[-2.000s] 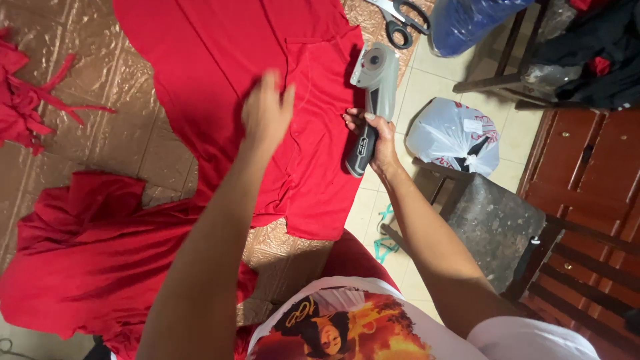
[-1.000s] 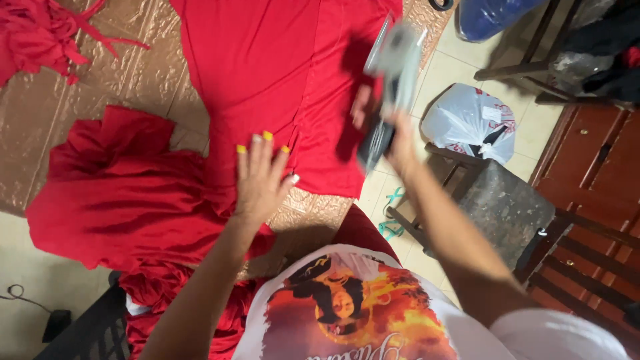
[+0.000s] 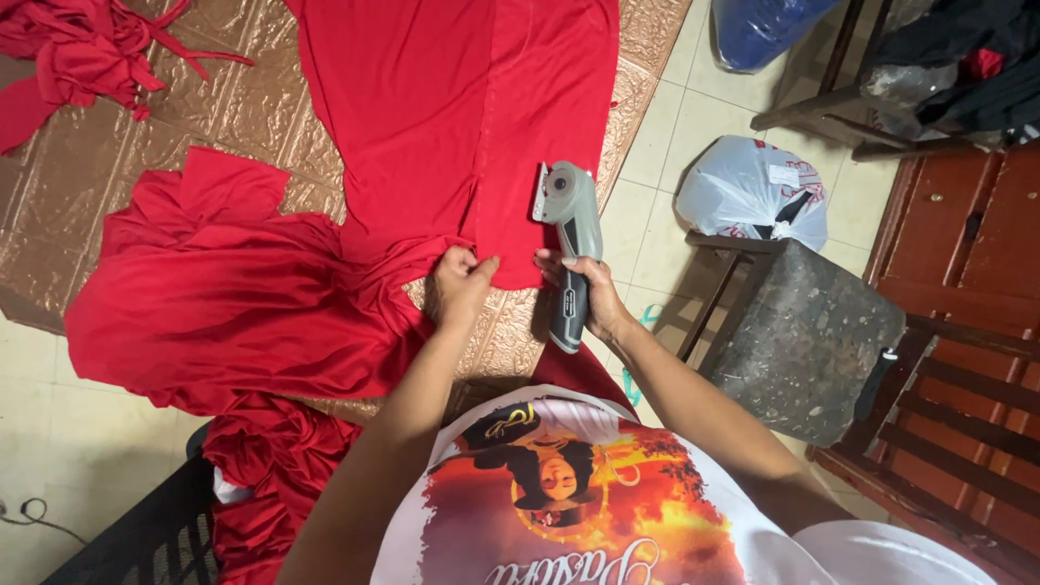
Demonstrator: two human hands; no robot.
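Red fabric lies spread over a table with a bronze, brick-patterned cover. My left hand pinches the near edge of the fabric between thumb and fingers. In my right hand is a cordless electric rotary cutter, held by its dark grip, with its grey head pointing away from me over the fabric's right part. The fingertips of that hand are close to the fabric's near right corner. A bunched heap of red fabric lies to the left of my left hand.
Red fabric strips lie at the table's far left. A black plastic basket with red fabric stands below the near left edge. At right are a worn wooden chair, a tied white plastic bag and a blue wrapped bundle.
My left hand, laid flat with fingers spread a second ago, now pinches the fabric's near edge. The cutter stays in my right hand. The scissors seen at the table's far edge are out of view.
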